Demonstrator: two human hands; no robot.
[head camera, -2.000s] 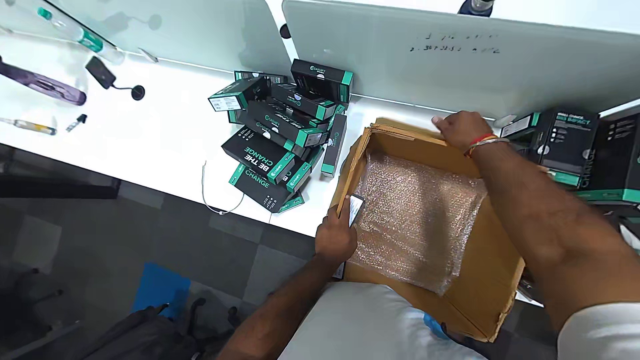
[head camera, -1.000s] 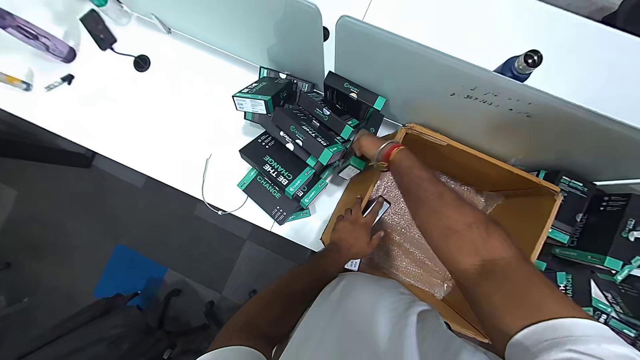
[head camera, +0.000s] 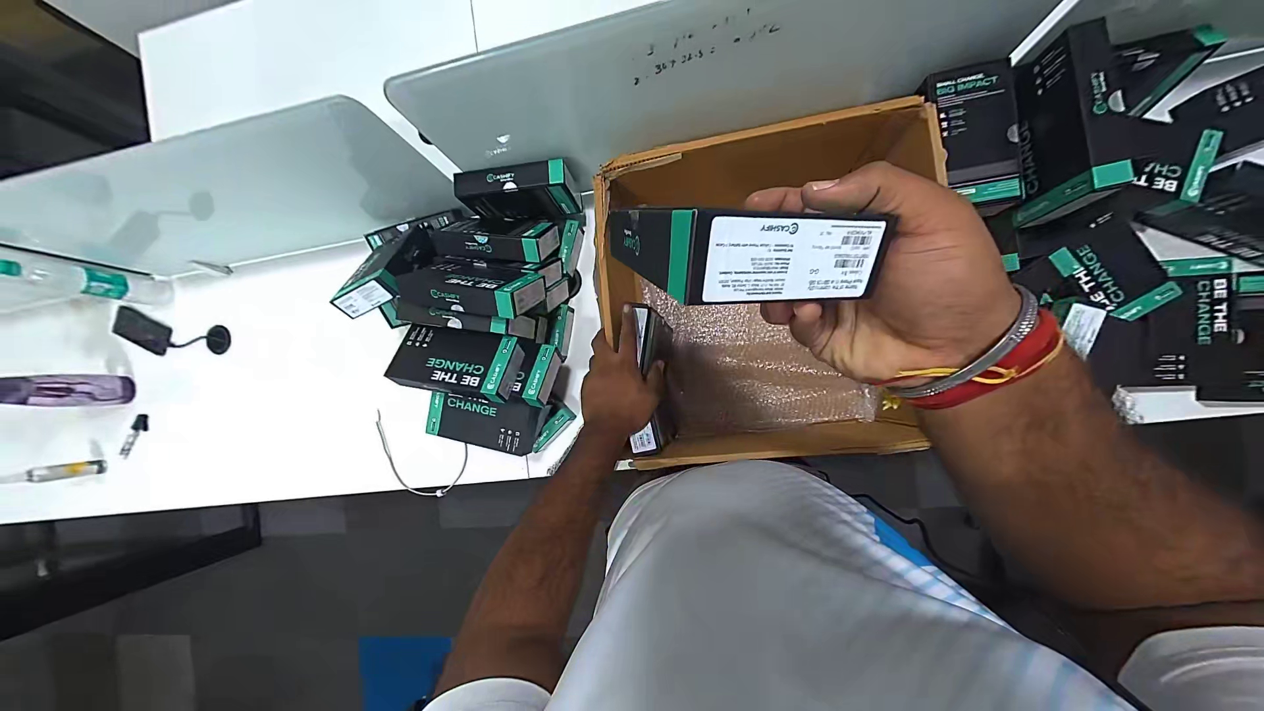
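Note:
My right hand (head camera: 889, 276) grips a black and green product box (head camera: 652, 252) with a white printed label, raised above an open cardboard carton (head camera: 770, 133). My left hand (head camera: 620, 385) is at the carton's left side, its fingers against another black box (head camera: 657, 346) that stands on edge inside; whether they grip it or only rest on it, I cannot tell. Bubble wrap (head camera: 750, 365) covers the carton's bottom. Left of the carton, a pile of similar black and green boxes (head camera: 464, 360) lies on the white desk (head camera: 296, 346).
More black and green boxes (head camera: 1096, 237) are heaped right of the carton. Grey partition panels (head camera: 592, 99) run behind it. On the left of the desk lie a thin white cable (head camera: 390, 464), a black adapter (head camera: 143, 331), a plastic bottle (head camera: 104, 283) and a purple object (head camera: 67, 390).
My right hand has moved from the left pile to above the carton, where it now holds a box. My left hand remains near the carton's left side. The view has shifted.

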